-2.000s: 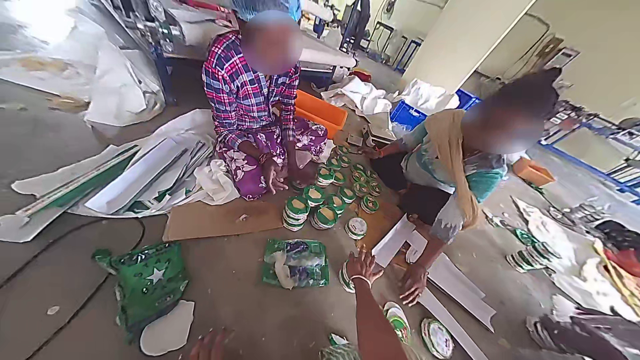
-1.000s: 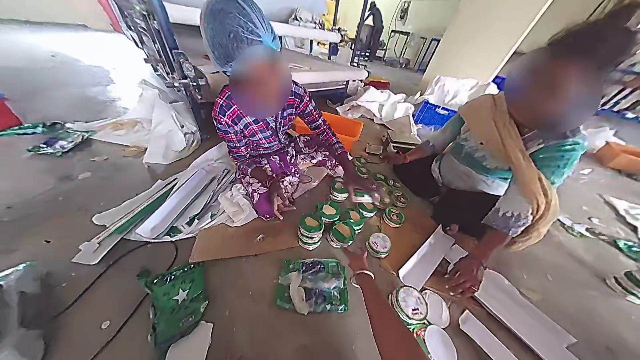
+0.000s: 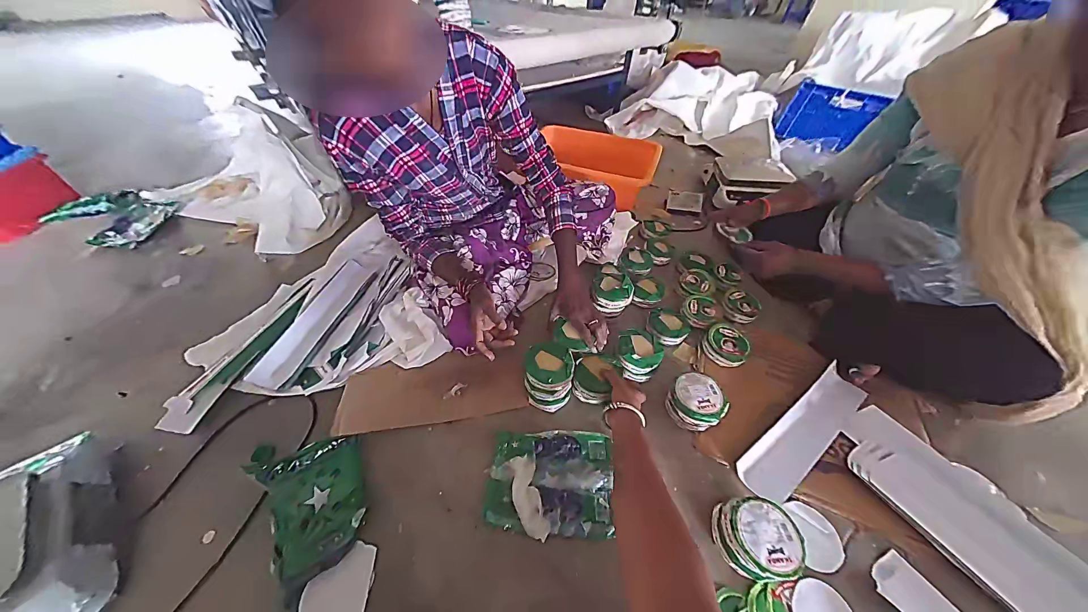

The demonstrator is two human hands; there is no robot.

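My right hand (image 3: 626,389), with a bangle at the wrist, reaches to a stack of green-topped round discs (image 3: 592,379), its fingers at the stack's right side; whether it grips is unclear. My left hand is out of view. Left of that stack stands another green-topped stack (image 3: 548,376); to the right stands a stack with a white printed top (image 3: 698,399). A seated person's hand (image 3: 580,314) rests on a stack just behind. Nearer to me lie a green plastic packet (image 3: 549,484) and more printed round discs (image 3: 759,537) beside white ovals (image 3: 814,535).
Cardboard (image 3: 433,395) lies under the stacks. White strips (image 3: 935,489) lie at right, and a pile of long offcuts (image 3: 297,323) at left. A green bag (image 3: 314,518) is at lower left. Two people sit opposite, near an orange crate (image 3: 603,157) and a blue crate (image 3: 829,115).
My right hand has moved from the strips and discs at right to the green-topped stacks. My left hand, at the bottom edge two seconds ago, is out of view. The view has moved closer.
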